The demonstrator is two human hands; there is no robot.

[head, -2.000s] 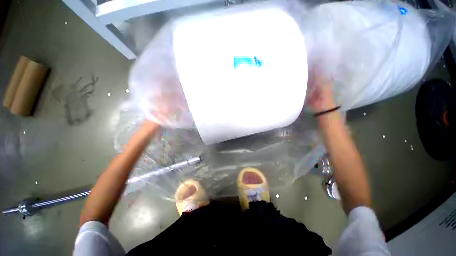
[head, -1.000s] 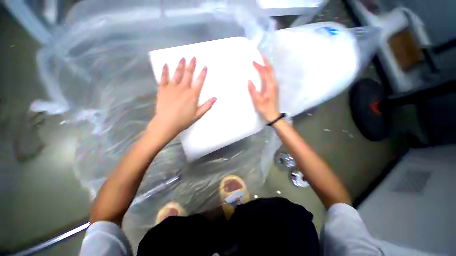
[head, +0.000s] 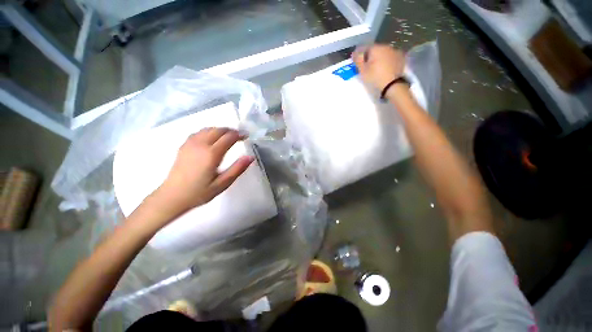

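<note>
The left white roll point(head: 214, 207) lies on opened clear plastic wrap point(head: 156, 97). My left hand point(head: 204, 162) rests on its upper right part, fingers apart. The right white roll point(head: 350, 130) lies beside it, with a gap and crumpled film between the two. My right hand point(head: 382, 65) is at the far edge of the right roll, beside the blue label point(head: 346, 71). Its fingers are curled; whether they pinch film is unclear. Film also stands up past the right roll's outer end.
A pale metal frame point(head: 285, 53) stands behind the rolls. Two round silver-white pieces lie on the floor in front; one is a ring point(head: 374, 289). The silver shaft point(head: 149, 285) lies at lower left. Brown cores point(head: 16, 198) are far left, a black fan base point(head: 513, 162) right.
The rolls now show with a gap between them. My right hand has moved from the left roll to the far side of the right roll. My left hand stays on the left roll.
</note>
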